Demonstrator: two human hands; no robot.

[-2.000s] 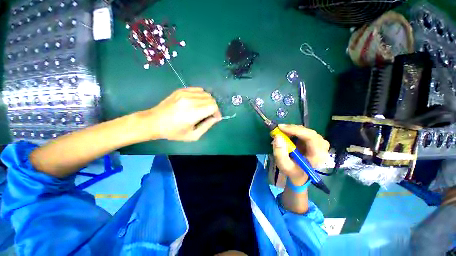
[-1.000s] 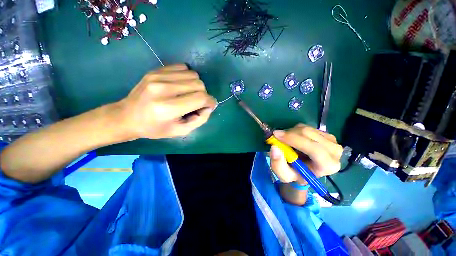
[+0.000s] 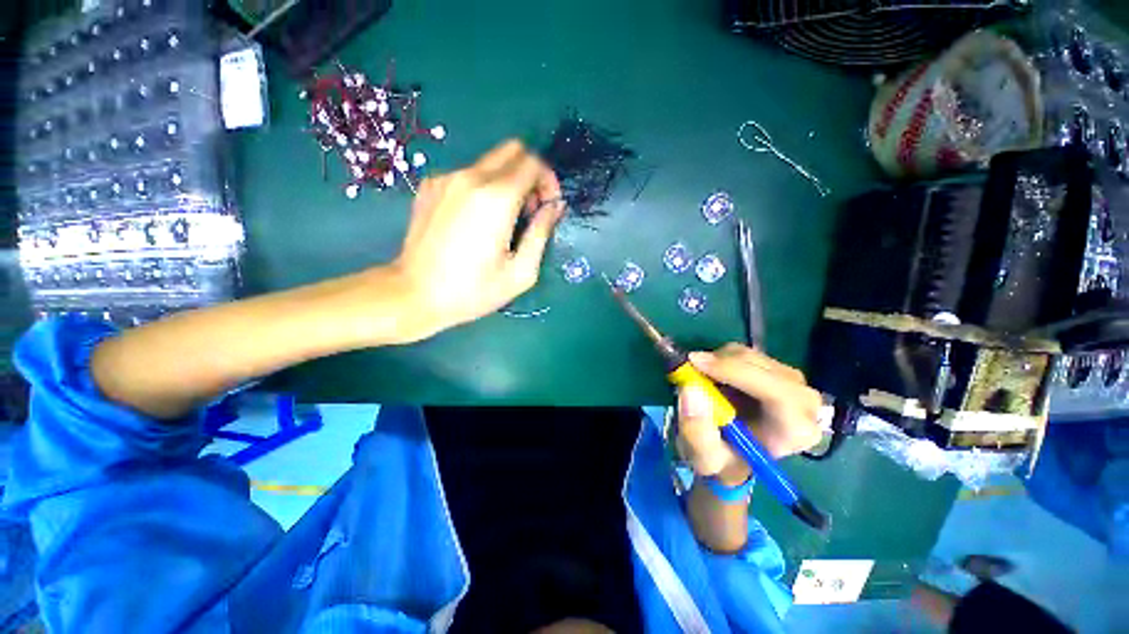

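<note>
My left hand [image 3: 483,242] is at the left edge of the pile of black lead wires [image 3: 592,164], thumb and forefinger close together; a small dark wire seems to be between the fingertips. A strand of solder wire [image 3: 527,312] shows on the mat below this hand. My right hand [image 3: 749,409] holds the yellow and blue soldering iron [image 3: 722,419], its tip pointing up-left between two small round boards. One round board [image 3: 576,269] lies left of the tip, another [image 3: 629,276] just right of it, with several more further right.
Red wires with white ends [image 3: 369,130] lie left of the black pile. Tweezers [image 3: 749,282] and a wire loop [image 3: 782,157] lie right. A blister tray [image 3: 118,186] is far left. A black unit [image 3: 953,297], tape roll [image 3: 960,112] and fan [image 3: 867,27] stand right.
My left hand has moved up and right to the black wires, and the solder strand now shows apart from its fingertips. The iron's tip has come away from the leftmost board.
</note>
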